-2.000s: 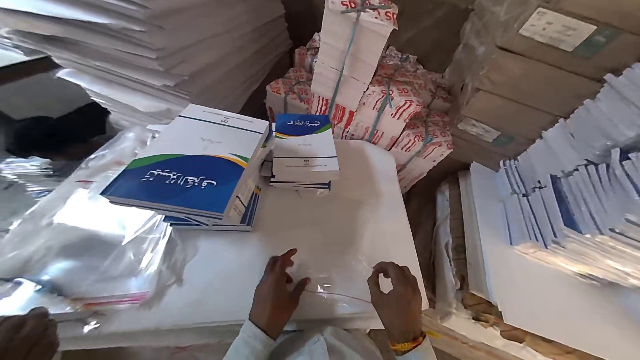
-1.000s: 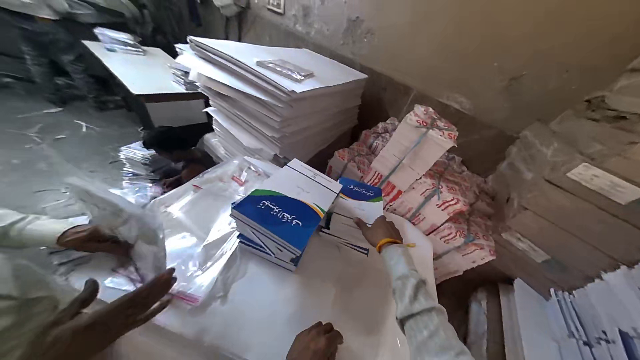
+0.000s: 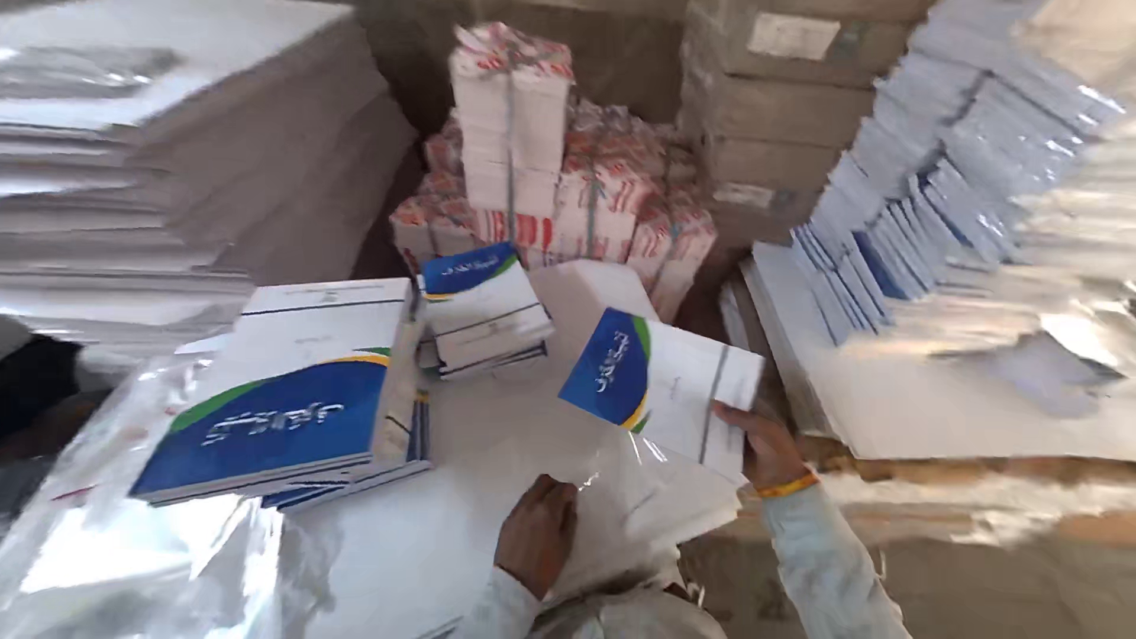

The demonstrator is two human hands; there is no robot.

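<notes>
My right hand (image 3: 765,444) grips the lower right edge of a blue and white booklet (image 3: 679,373), held tilted above the white work surface (image 3: 461,524). Left of it, my left hand (image 3: 538,532) rests on the surface with its fingers curled; whether it pinches the clear plastic (image 3: 635,470) close by cannot be made out. A pile of small booklets (image 3: 488,324) of the same design stands behind. Beside that pile, at the left, lie larger blue and white books (image 3: 293,390) in a stack.
Clear plastic bags (image 3: 169,541) cover the left front. Tall stacks of white sheets (image 3: 195,177) rise at the back left. Strapped paper bundles (image 3: 515,133) stand behind the surface, brown cartons (image 3: 781,106) behind them to the right. Bundled booklets (image 3: 914,231) fill the right side.
My right hand, at the small booklet pile a second ago, now holds a booklet to the right of it. The view has swung right; another person's hands at the left are out of sight.
</notes>
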